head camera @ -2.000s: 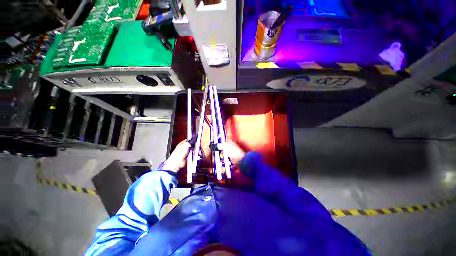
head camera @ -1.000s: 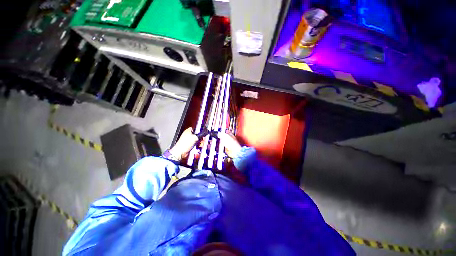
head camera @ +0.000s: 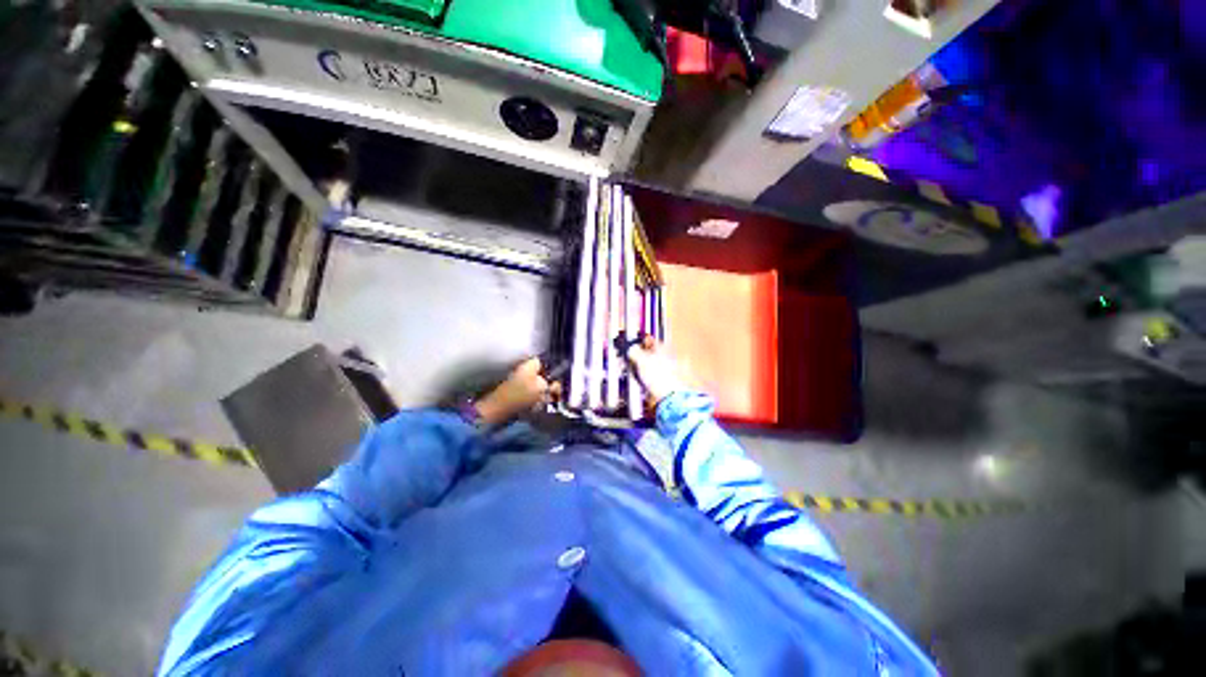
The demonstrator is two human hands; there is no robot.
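Observation:
Several carrier frames [head camera: 611,284] stand edge-on, close together like parallel pale bars, at the left side of the plastic bin [head camera: 823,337], which is dark outside and red-orange inside. My left hand [head camera: 520,390] is at the near left side of the frames, with its fingers at the outermost bar; its exact grip is too small to tell. My right hand [head camera: 648,366] is at the near right side of the frames, with black patches on its fingers, and appears to hold them. The lower ends of the frames are close to my body.
A bench with a green mat [head camera: 556,40] and pale front panel [head camera: 423,82] is ahead left. A board rack [head camera: 199,199] stands at the left. A dark box [head camera: 298,413] is on the floor. A purple-lit machine [head camera: 913,225] is ahead right. Yellow-black tape [head camera: 132,434] crosses the floor.
The frames, spread apart before, are now packed closer together. The view has turned and shifted, and the bin and frames appear further right. Both hands remain at the frames' near part.

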